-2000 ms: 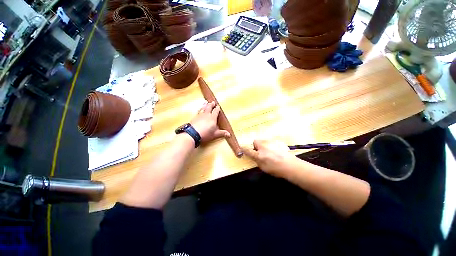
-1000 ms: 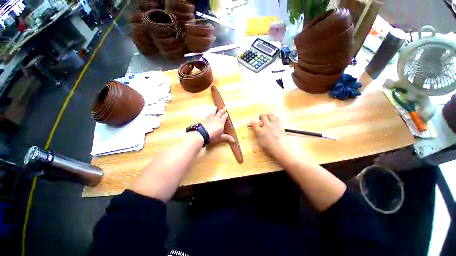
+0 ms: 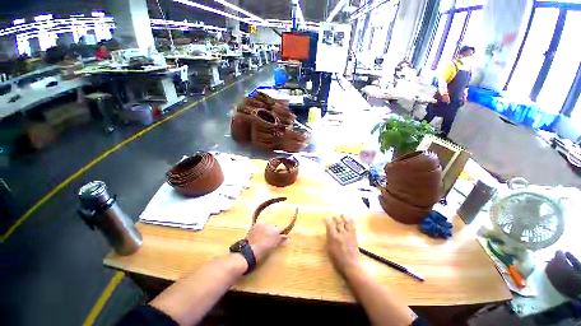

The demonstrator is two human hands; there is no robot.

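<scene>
A brown belt strap (image 3: 290,219) stands on its edge in an open curve on the wood table, with its ends apart. My left hand (image 3: 265,239), with a dark watch on the wrist, grips the near part of the strap. My right hand (image 3: 342,237) lies palm down on the wood to the right, fingers apart, holding nothing. A thin dark stick (image 3: 392,263) lies just right of my right hand. A small strap coil (image 3: 281,170) sits beyond the strap.
A wider coil (image 3: 196,175) leans on white papers (image 3: 172,208) at left. A steel flask (image 3: 111,219) stands at the left edge. A tall strap stack (image 3: 413,188), blue cloth (image 3: 436,224), calculator (image 3: 347,170) and fan (image 3: 527,219) are at right. A person (image 3: 451,86) stands far back right.
The view has tilted up to the factory floor. The strap, earlier pressed straight under my left hand, now curves open. My right hand has moved away from the strap's near end and flattened.
</scene>
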